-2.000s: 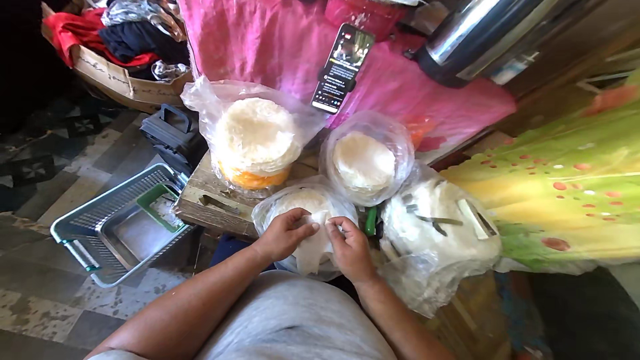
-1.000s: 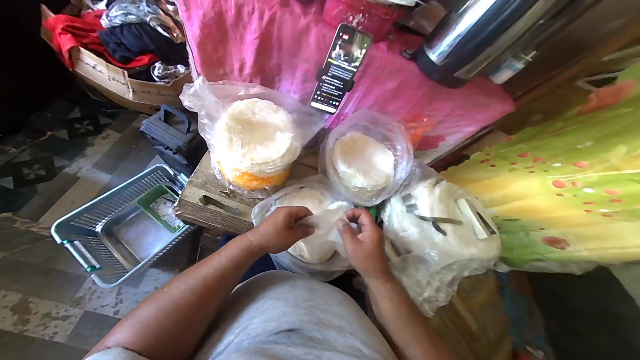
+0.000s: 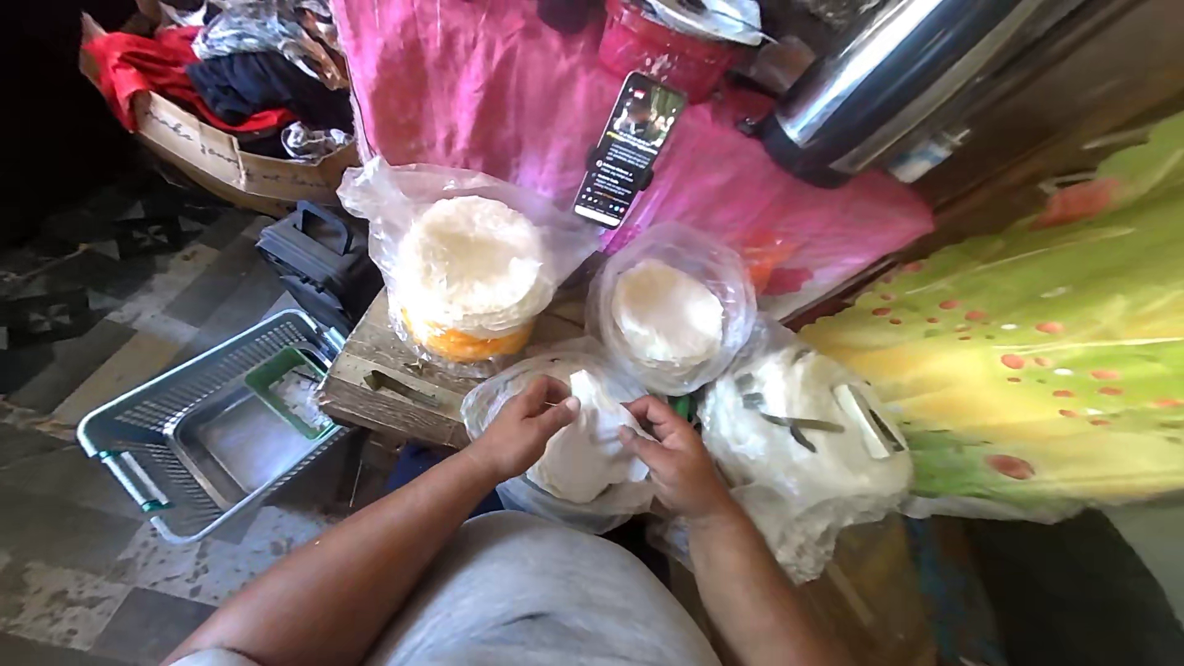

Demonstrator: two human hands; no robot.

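A thin white round sheet (image 3: 597, 435) is pinched at its edges between my hands, over a plastic-lined bowl (image 3: 592, 513) near my lap. My left hand (image 3: 527, 425) grips its left side with thumb and fingers, and my right hand (image 3: 677, 453) grips its right side. Behind the bowl stands a clear plastic bag with a stack of pale round wrappers (image 3: 474, 264), orange at the bottom. A second bag of pale rounds (image 3: 668, 314) sits right of it. Beside my right hand is a white plastic-wrapped bundle (image 3: 795, 435) with dark strips and a pale-handled tool on top.
A phone (image 3: 631, 150) leans at the back against a pink cloth (image 3: 462, 92). A large metal flask (image 3: 888, 83) stands back right. On the left are a wooden bench (image 3: 388, 370), a plastic basket (image 3: 213, 407) with trays, a black case (image 3: 319, 259) and a cardboard box of clothes (image 3: 222, 166).
Both hands have shifted slightly, and the white sheet between them hangs differently over the bowl. The bags, phone and basket have not moved.
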